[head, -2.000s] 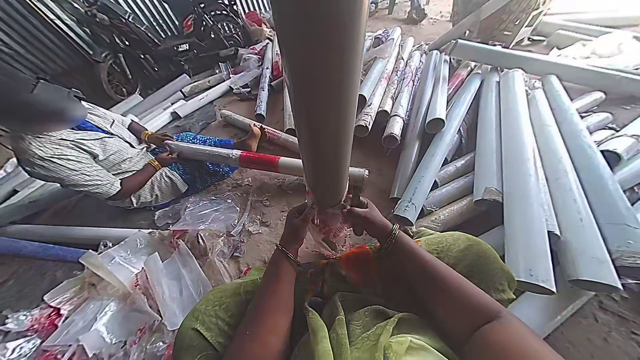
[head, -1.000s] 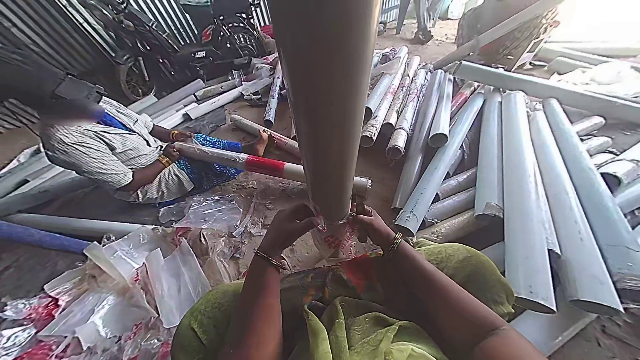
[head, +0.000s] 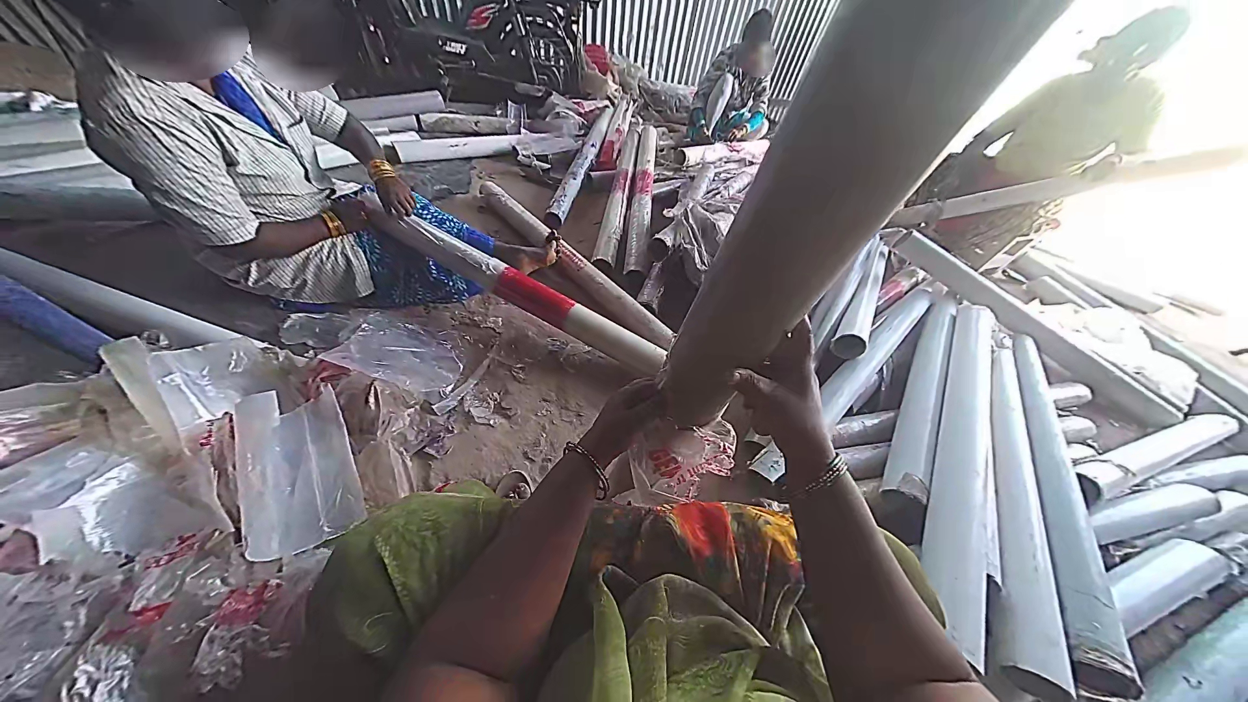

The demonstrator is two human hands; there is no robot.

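Note:
A thick grey pipe [head: 799, 185] slants up and to the right in front of me, its lower end between my hands. My left hand [head: 629, 414] grips the left side of that end. On the right side of the same end, my right hand [head: 785, 390] has its thumb and fingers bent against the pipe. Crumpled clear plastic film with red print [head: 682, 458] hangs just below the pipe's end, between my wrists. Whether my fingers also pinch the film is hidden.
At the left a seated co-worker [head: 224, 175] holds a white pipe with a red band [head: 536, 295]. Torn plastic sheets [head: 297, 473] lie on the ground at left. Many grey pipes [head: 960, 468] are piled at right. Two more people sit farther back, one holding a long piece.
The thick pipe stood nearly upright and now leans to the right. The view has shifted, bringing two people at the back into sight.

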